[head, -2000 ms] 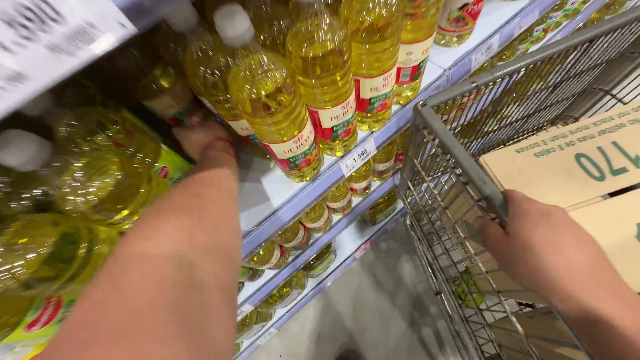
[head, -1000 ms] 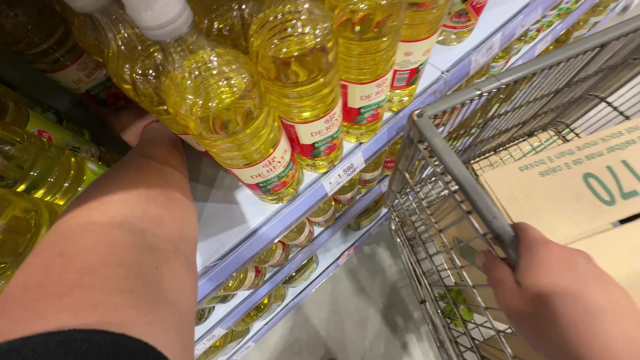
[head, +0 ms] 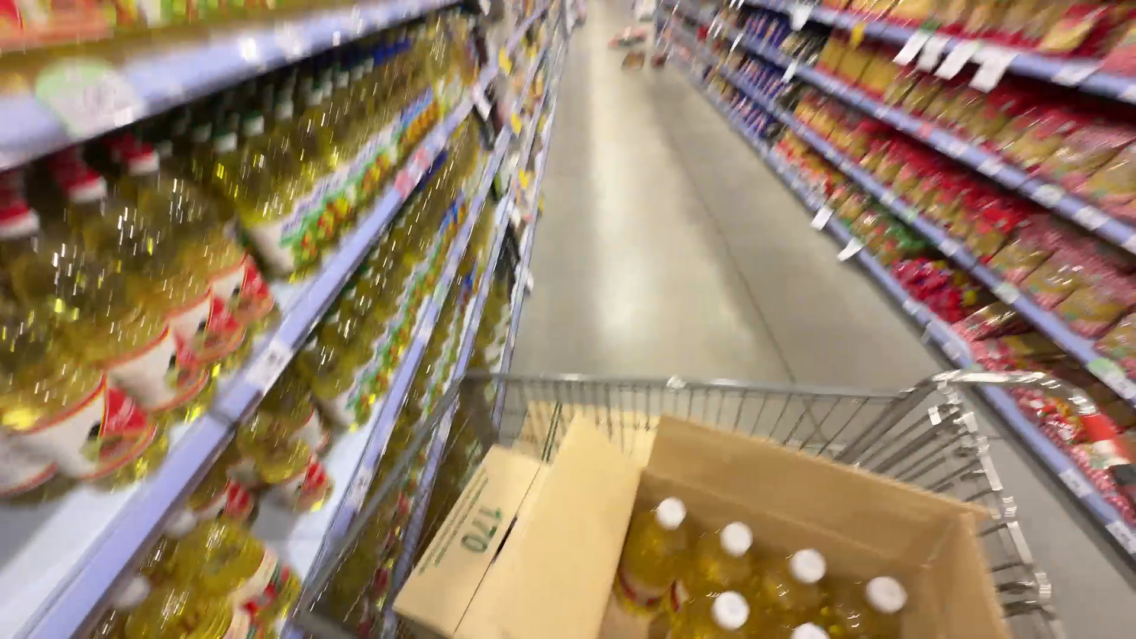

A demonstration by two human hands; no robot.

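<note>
Neither my left hand nor my right hand is in the frame. A metal wire shopping cart point(head: 710, 383) fills the lower part of the head view. Inside it stands an open cardboard box point(head: 799, 470) with several bottles of yellow oil point(head: 654, 555), upright with white caps. The box's raised flap point(head: 559, 532) leans at its left, beside another cardboard box point(head: 461, 541) that bears printing. The view is blurred by motion.
Shelves of oil bottles point(head: 200, 328) line the left, close to the cart's side. Shelves of packaged food point(head: 1021, 213) run along the right. Between them the grey aisle floor point(head: 639, 222) stretches ahead, with blurred items far off.
Both hands have left the view; earlier my left hand reached among the shelf bottles and my right hand held the cart's rim. The view has swung up to look along the aisle.
</note>
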